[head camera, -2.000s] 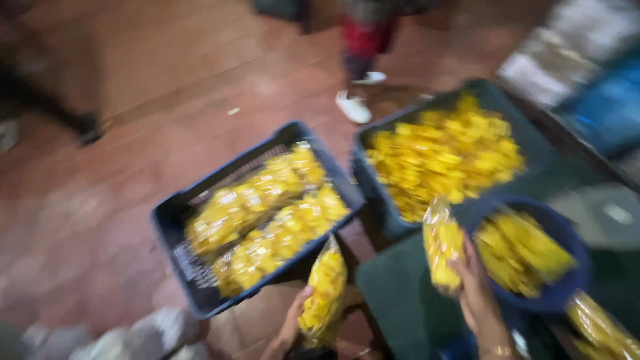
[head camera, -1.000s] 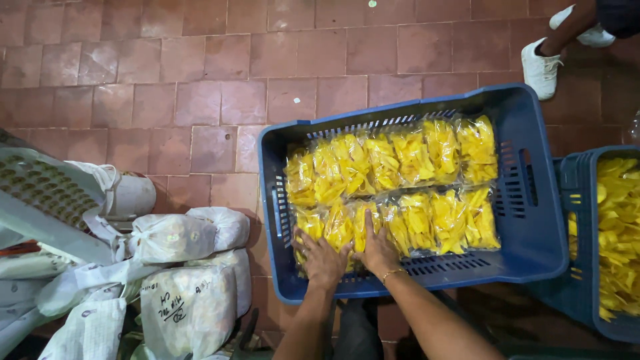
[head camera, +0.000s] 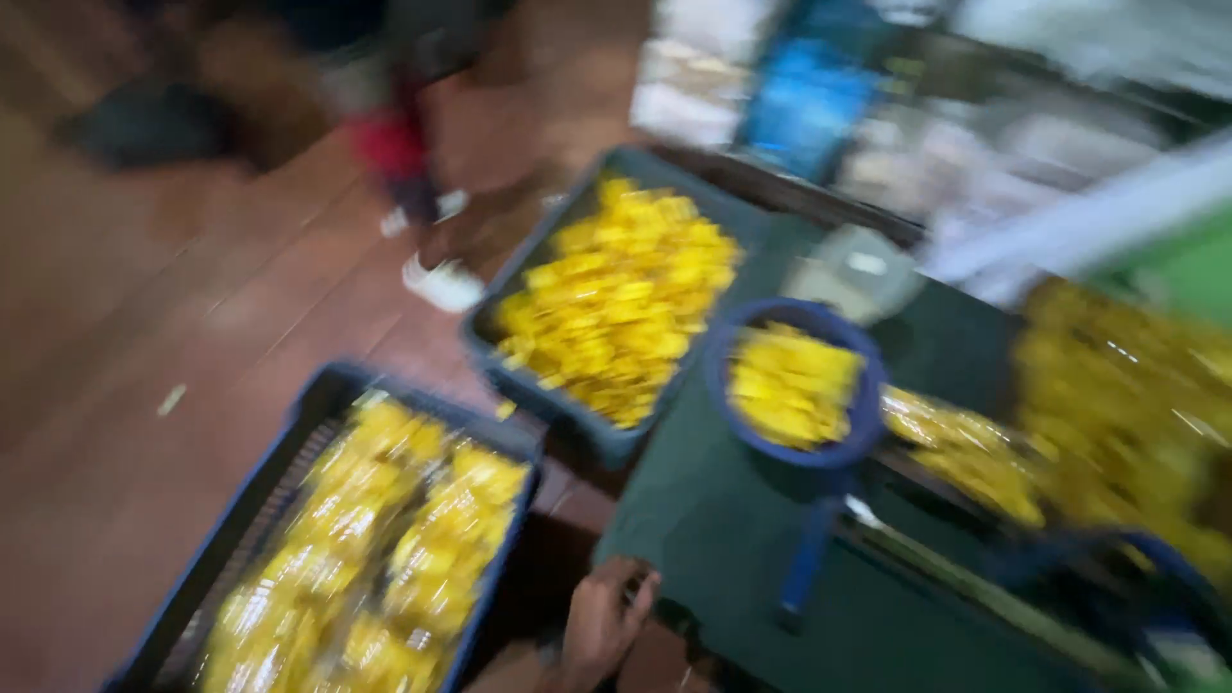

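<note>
My left hand [head camera: 608, 616], blurred, is low in the view beside the near edge of a dark green tabletop [head camera: 712, 539]. Its fingers are loosely curled with the thumb apart, and nothing shows in it. My right hand is out of view. Left of the hand is a blue plastic crate [head camera: 332, 371] with two rows of clear bags of yellow pieces [head camera: 337, 539]. A second crate [head camera: 481, 337] holds loose yellow pieces [head camera: 626, 298]. On the tabletop a round blue basket [head camera: 717, 371] contains more yellow pieces [head camera: 794, 385].
A blue-handled tool [head camera: 808, 558] lies near the basket, with a filled clear bag [head camera: 962, 452] to its right. Beyond are a large yellow heap [head camera: 1136, 414] and a translucent lid or bowl [head camera: 857, 274]. A person in white shoes [head camera: 443, 284] stands past the crates.
The view has swung right, from the bagged crate to the tabletop. Both hands touched bags in that crate one second ago; now my left hand is away from it and my right is unseen.
</note>
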